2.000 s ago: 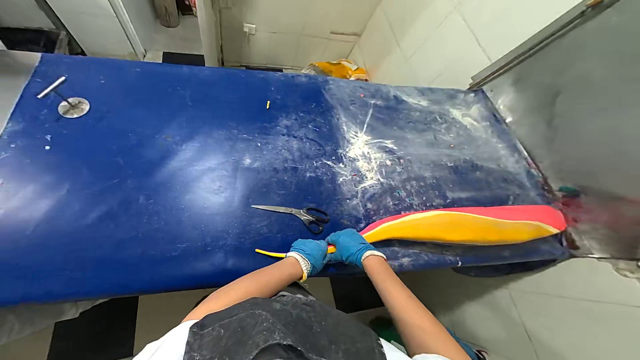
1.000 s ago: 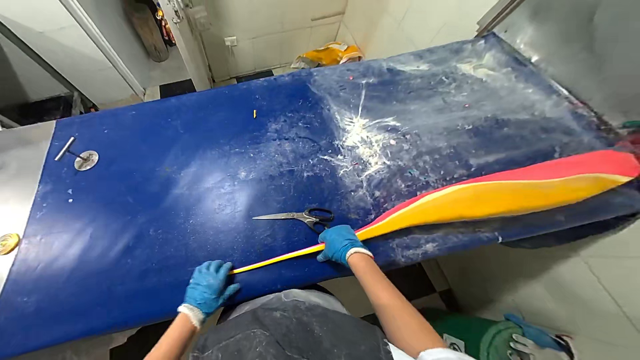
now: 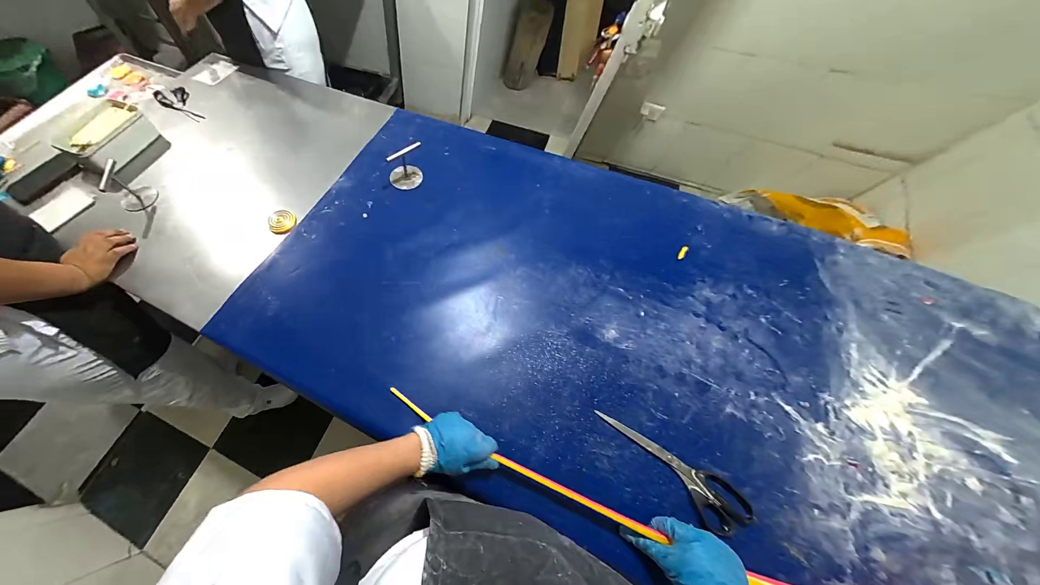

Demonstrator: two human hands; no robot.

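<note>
My left hand (image 3: 460,444), in a blue glove with a white knitted cuff, is closed around a thin yellow and pink candy-like rope (image 3: 569,493) near its left end, whose short tip sticks out past the fingers. Farther right, my right hand (image 3: 691,554), also blue-gloved, holds the same rope near the table's front edge. Between the hands the rope runs straight and slants down to the right. The thick part of it is out of view. Scissors (image 3: 689,471) with black handles lie on the blue surface just above my right hand, blades pointing up-left.
White powder (image 3: 898,431) covers the right of the blue table surface (image 3: 504,244). A metal disc with a T-handle (image 3: 406,176), a small yellow piece (image 3: 682,253) and a yellow spiral (image 3: 282,222) lie farther off. Two people stand around the steel table (image 3: 244,138); one rests a hand (image 3: 100,256) there.
From close together, my hands have moved apart, the left one going leftward along the rope, and a long thin length now spans between them. The view has swung left.
</note>
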